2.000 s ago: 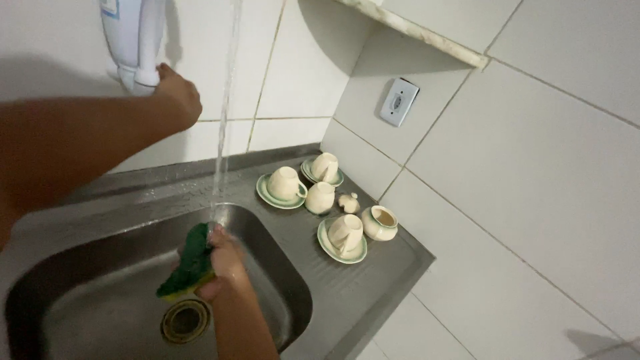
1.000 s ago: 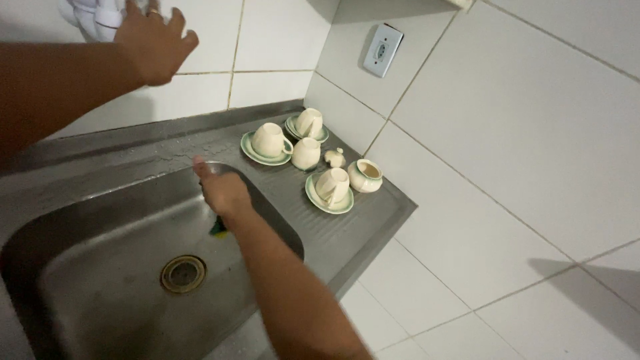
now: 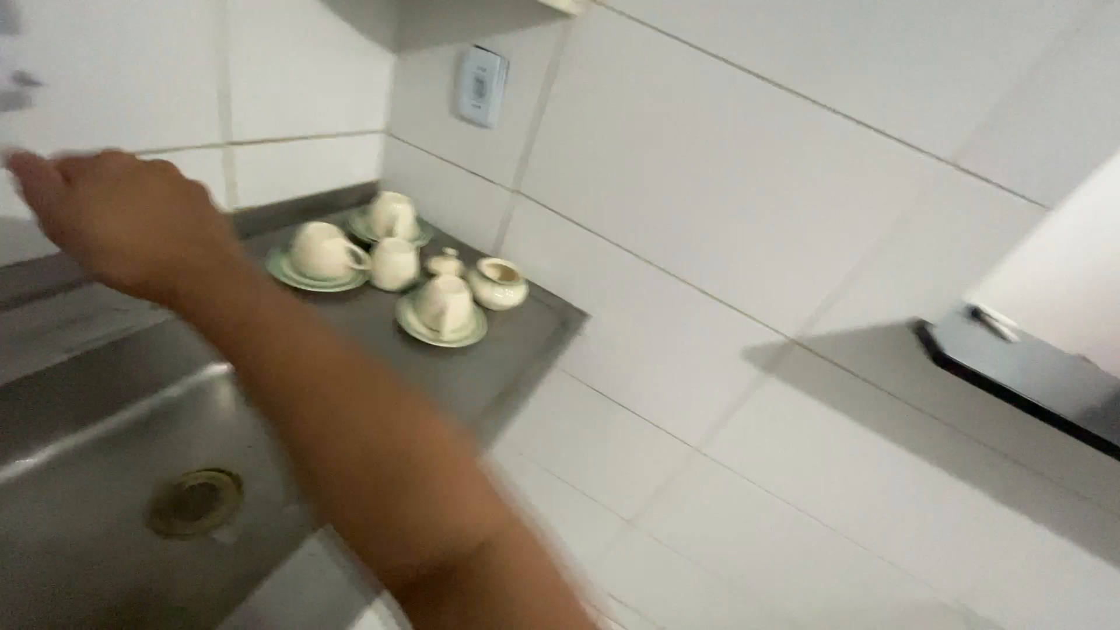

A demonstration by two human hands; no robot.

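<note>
My right hand reaches across from the lower right, over the back left rim of the steel sink, blurred by motion. Its thumb points left, its other fingers look curled, and whether anything is in them cannot be told. My left hand is out of view. Beyond my right forearm, on the ribbed drainboard, upside-down cream cups stand on green-rimmed saucers, one at the left, one at the back and one in front. Among them are a small cream pitcher, a knobbed lid and an uncovered sugar bowl.
The sink drain shows left of my forearm. White tiled walls meet behind the drainboard, with an outlet plate on the right one. A shelf edge is at the top, and a dark-edged panel juts in at the right.
Running water seen two seconds ago was gone one second ago. My right hand, then holding a green and yellow sponge, has moved to the sink's back left. My left hand has left the view, which has swung right.
</note>
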